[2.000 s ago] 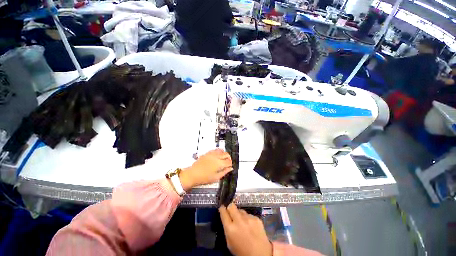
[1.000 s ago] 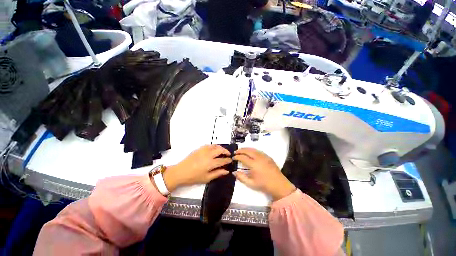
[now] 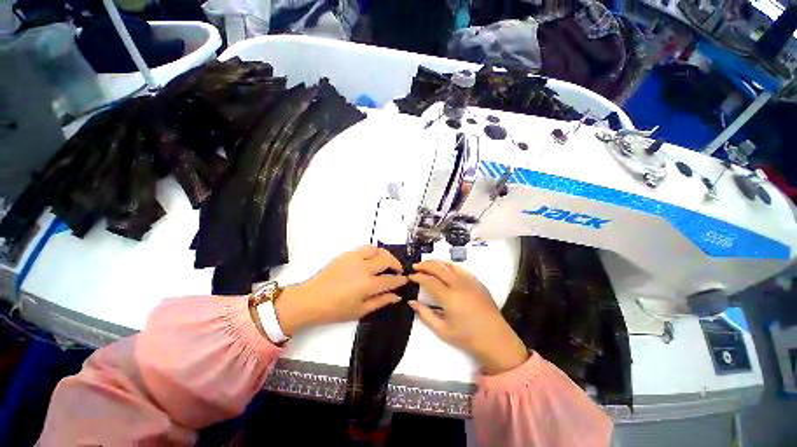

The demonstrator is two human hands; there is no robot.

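Observation:
A dark checked cut piece (image 3: 381,349) runs from the presser foot (image 3: 419,247) toward me and hangs over the table's front edge. My left hand (image 3: 348,285) is on its left side near the needle, fingertips holding the cloth. My right hand (image 3: 461,310) is on its right side, fingertips on the same piece, close to my left fingertips. Both hands are bare. The cloth's far end is hidden by the foot and machine head. The white sewing machine (image 3: 568,209) stands to the right of the needle.
A fanned pile of dark strips (image 3: 262,192) lies left of the needle, with a ruffled bundle (image 3: 131,157) beyond it. A dark piece stack (image 3: 572,314) lies under the machine arm at right. A white tub (image 3: 349,65) stands behind. A control panel (image 3: 725,347) is at far right.
My right hand has come up from the strip's near end to beside the needle, opposite my left hand. The strip now hangs further over the front edge than a second ago. The view has shifted closer.

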